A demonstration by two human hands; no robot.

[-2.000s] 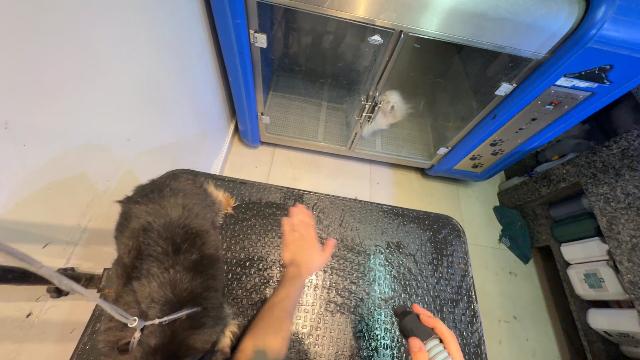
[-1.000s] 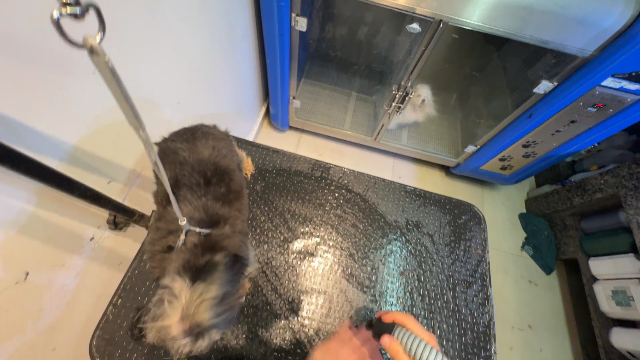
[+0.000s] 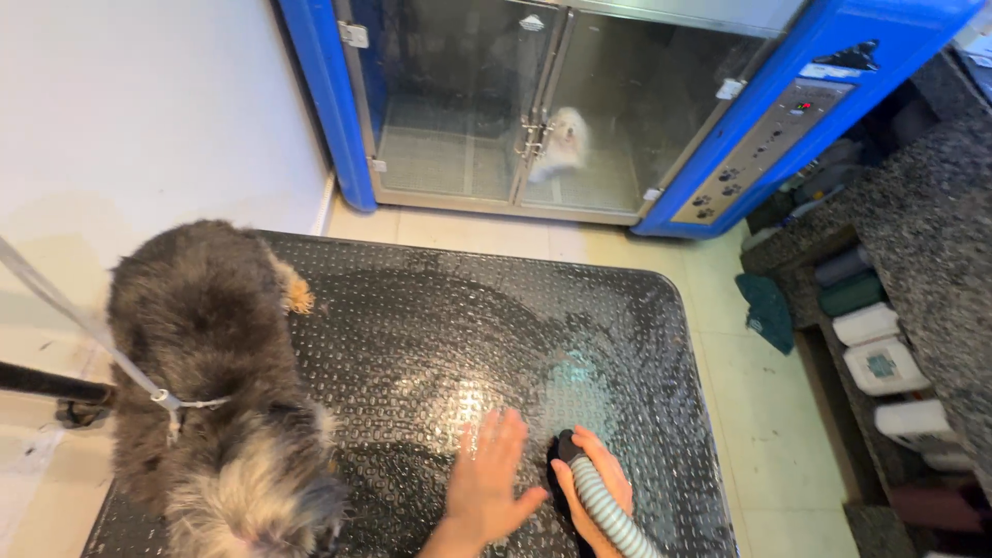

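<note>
My left hand is spread flat, palm down, over the wet black textured grooming table, with nothing in it. To its right, my right hand grips the black nozzle end of a grey ribbed dryer hose, which runs off the bottom edge. A dark grey dog with a paler head stands along the table's left side, held by a thin grey grooming loop around its neck. Neither hand touches the dog.
Beyond the table stands a blue and steel drying cabinet with a white dog behind its glass doors. A black grooming arm reaches in from the left. Rolled towels fill a stone shelf at right; a green cloth hangs nearby.
My left hand, near the hose nozzle a second ago, is now apart from it to the left, fingers spread. The white dog now faces this way.
</note>
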